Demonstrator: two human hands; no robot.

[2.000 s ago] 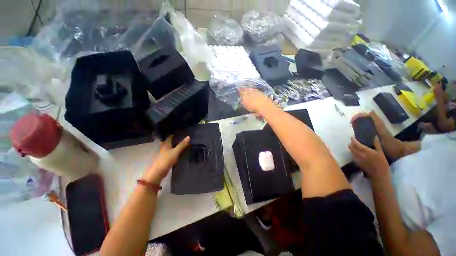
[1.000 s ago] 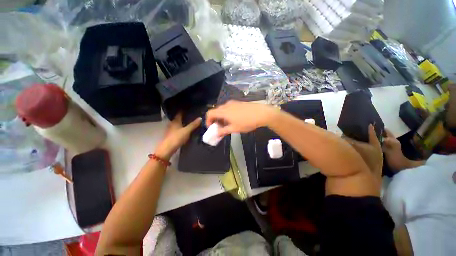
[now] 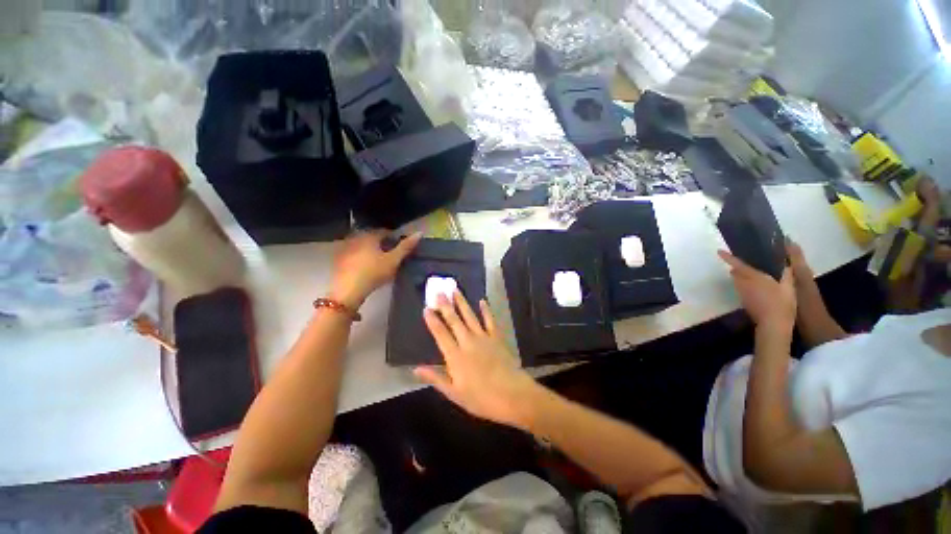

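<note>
A black insert tray lies on the bench in front of me. A small white case sits in its cut-out. My right hand lies over the tray with spread fingers, fingertips touching the case's lower edge. My left hand is at the tray's upper left corner, thumb and fingers on its edge; whether it grips is partly hidden. To the right, two more black stacks or boxes each hold a white case, a nearer one and a farther one.
A flask with a pinkish-red lid and a black phone stand and lie at left. Tall black inserts are behind. Cables lie beyond the trays. A co-worker in white holds a black box at right.
The white case has gone from my right hand's grasp into the tray's cut-out. My right hand has moved down to lie flat over the tray. The view has shifted slightly.
</note>
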